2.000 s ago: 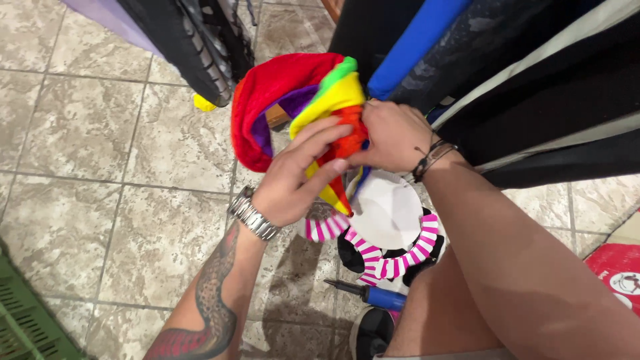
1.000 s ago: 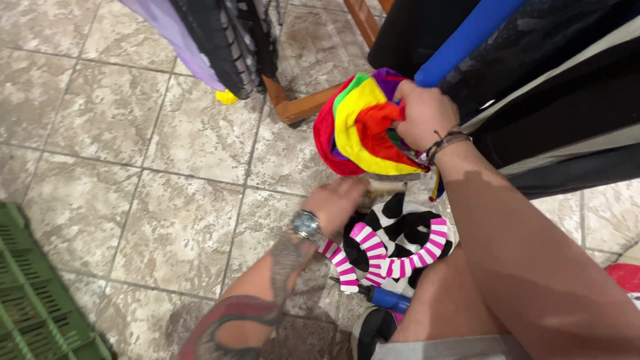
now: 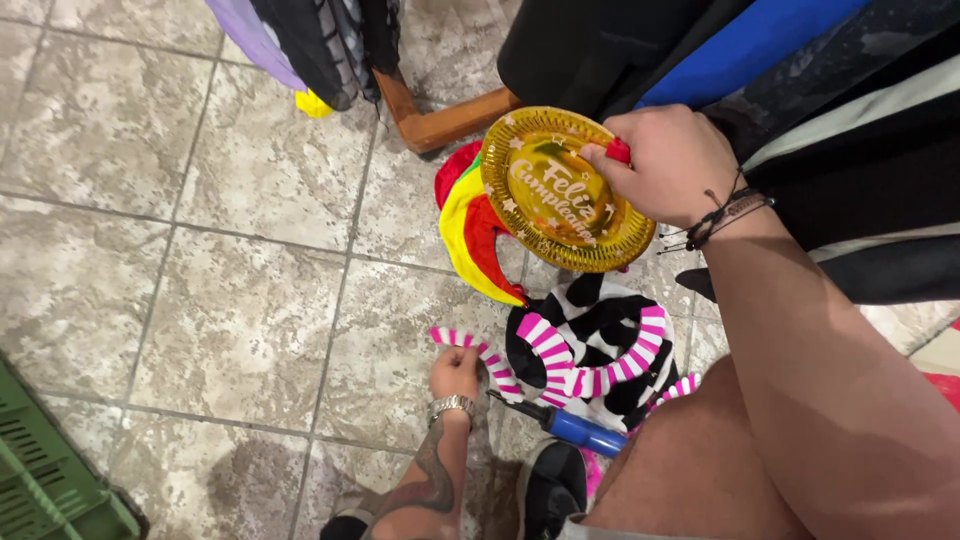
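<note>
My right hand (image 3: 667,165) holds a shiny gold paper plate (image 3: 566,187) by its rim, with part of a multicoloured jester hat (image 3: 472,225) showing behind and below it. A small red piece of the same kind of cloth pokes out by the thumb. My left hand (image 3: 454,373) is low on the floor, its fingers closed at a pink-and-white striped strip (image 3: 499,371). More striped strips lie on a black-and-white cow-patterned plush item (image 3: 592,322). Beside them is a blue hand pump (image 3: 581,433) with a black nozzle.
Dark garments (image 3: 862,172) and a blue one (image 3: 750,56) hang at the right. A wooden frame leg (image 3: 450,124) stands on the tiles at the top, near a yellow object (image 3: 313,103). A green plastic crate (image 3: 52,457) is at the lower left. My shoe (image 3: 555,480) is near the pump.
The gold plate now shows in my right hand, over the jester hat, which hangs lower than before. My left hand has moved down from the hat to the striped strip.
</note>
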